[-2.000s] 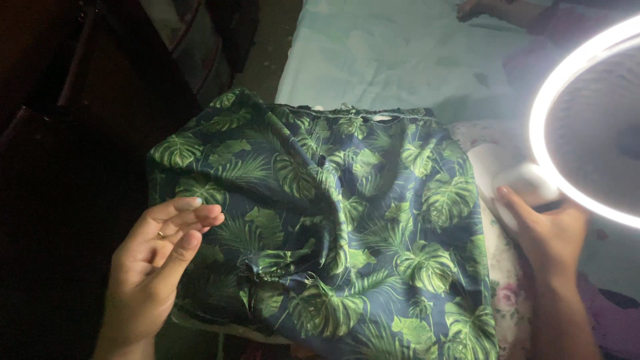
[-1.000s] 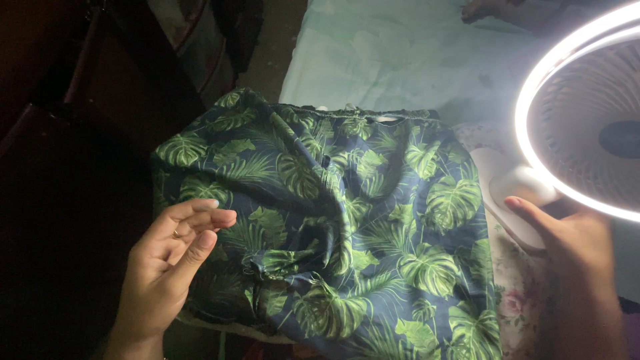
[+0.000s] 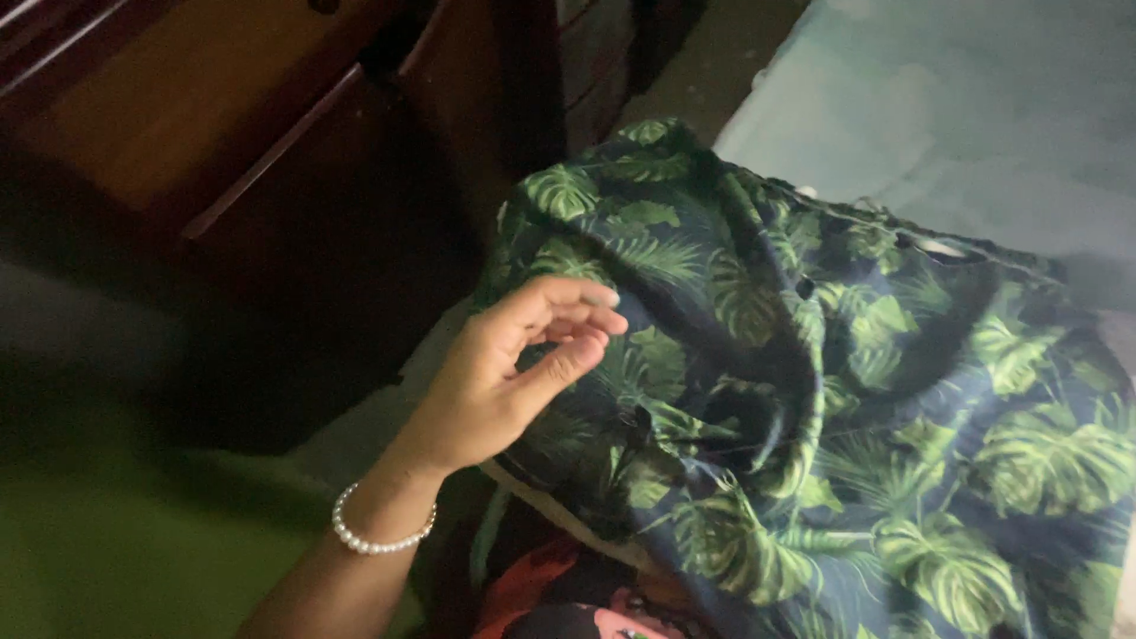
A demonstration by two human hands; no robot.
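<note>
My left hand (image 3: 524, 373) hovers over the left part of a dark fabric piece (image 3: 887, 355) printed with green monstera and palm leaves. Its fingers are curled and the thumb is apart from them, with nothing visible between. A white beaded bracelet (image 3: 382, 543) circles the wrist. The fabric lies rumpled, with raised folds in its middle and a rough, frayed upper edge. My right hand is outside the view.
A pale, light green cloth surface (image 3: 923, 98) extends behind the fabric at the upper right. Dark brown wooden furniture (image 3: 266, 160) stands at the upper left. Something red and black (image 3: 568, 595) shows at the bottom, below the fabric.
The view has swung left, so the ring-lit fan, the white object and my right hand beside it are out of sight. My left hand keeps nearly the same curled pose.
</note>
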